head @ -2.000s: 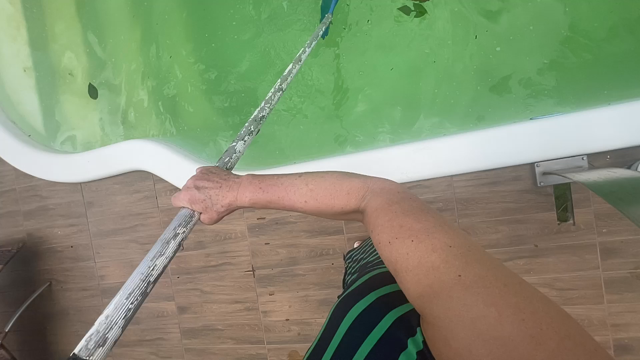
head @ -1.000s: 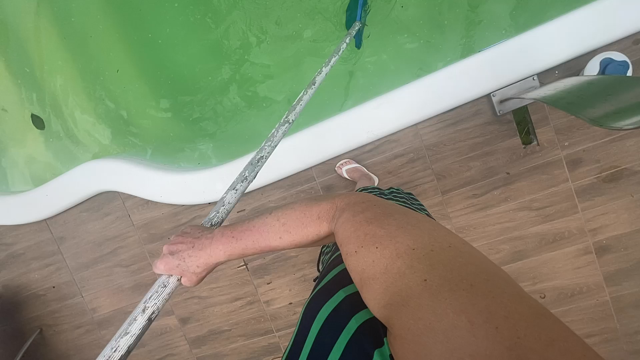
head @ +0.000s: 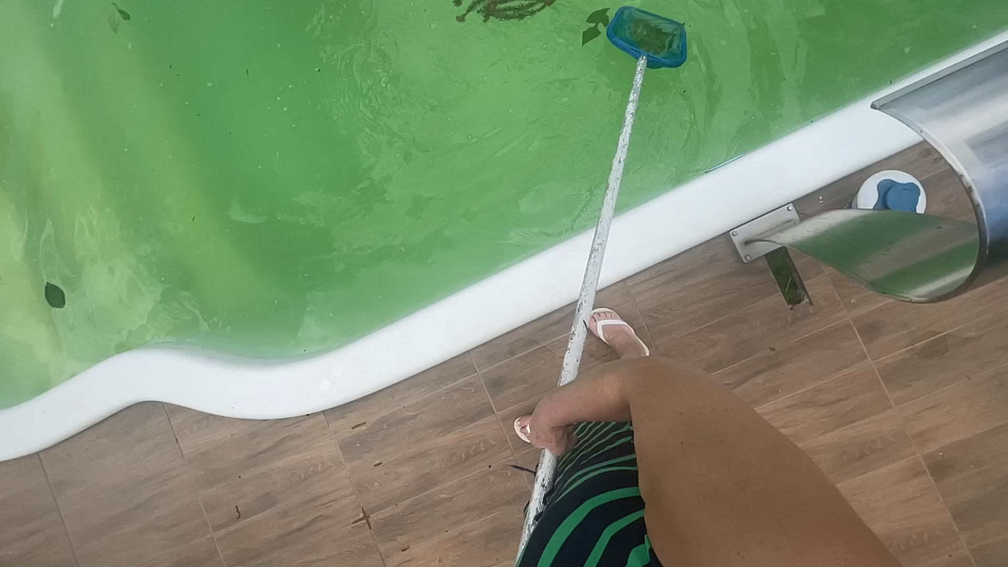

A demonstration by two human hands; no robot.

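Observation:
My right hand (head: 551,425) is closed around a long, worn white pole (head: 600,236) near the bottom centre, beside my striped shorts. At the pole's far end a blue skimmer net (head: 647,36) lies at the surface of the green pool water (head: 378,157), with dark debris showing in its mesh. Dark leaves (head: 592,33) float just left of the net, and a clump of brown plant matter (head: 505,8) sits farther left at the top edge. Another leaf (head: 54,295) floats at the far left. My left hand is outside the view.
The white pool rim (head: 441,323) curves between water and wood-look floor tiles (head: 425,465). A curved metal pool fixture (head: 890,244) is bolted down at the right, with a round white container (head: 892,193) holding something blue behind it. My feet in white flip-flops (head: 618,324) stand near the rim.
My right hand has moved right, closer to my shorts, still on the pole. The pole now stands more upright in view, and the whole net shows, where only part of it showed before.

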